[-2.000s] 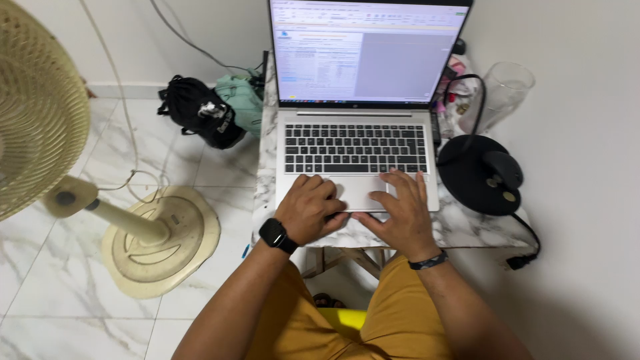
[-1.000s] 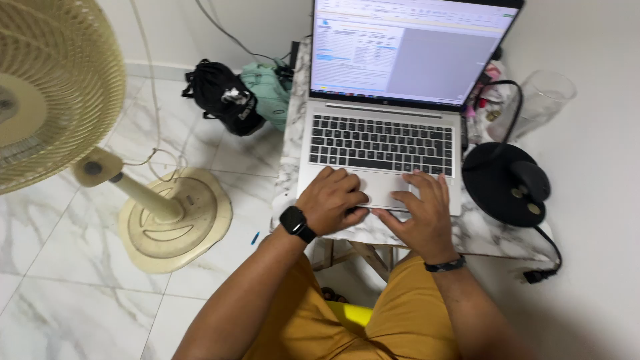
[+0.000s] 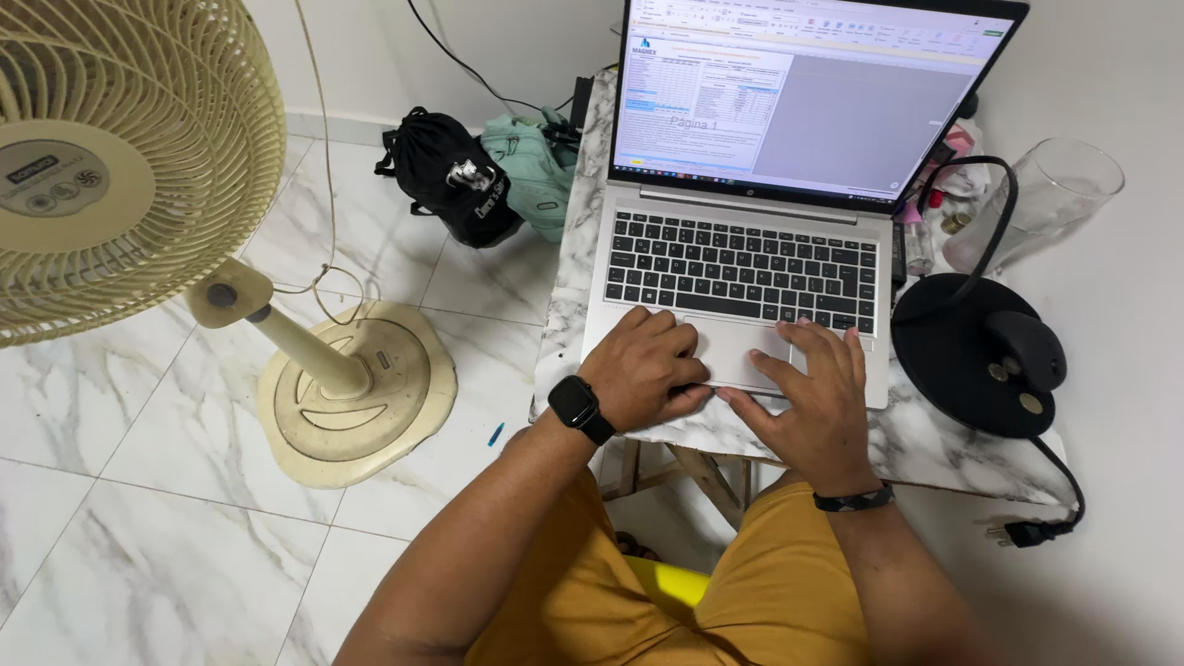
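Observation:
An HP laptop (image 3: 740, 277) stands unfolded on a small marble-patterned table (image 3: 583, 277), its lit screen (image 3: 694, 120) showing a document. My left hand (image 3: 647, 370), below a black smartwatch (image 3: 580, 409), rests on the left palm rest with its fingers curled and the thumb near the front edge. Over the right part of the touchpad (image 3: 731, 347) lies my right hand (image 3: 814, 398), fingers spread, with a dark bracelet (image 3: 853, 498) at the wrist. Neither hand holds anything. Some fingertips of the right hand reach the keyboard's lower edge.
A round black lamp base (image 3: 980, 398) with coins on it sits right of the laptop, its cable ending in a plug (image 3: 1029, 533). Behind it leans a clear glass (image 3: 1045, 213). A beige pedestal fan (image 3: 356, 398), black drawstring bag (image 3: 453, 176) and green bag (image 3: 532, 171) stand left.
The view has shifted somewhat, so the laptop sits farther right in the picture. Both hands remain at the palm rest and touchpad, with no plain move.

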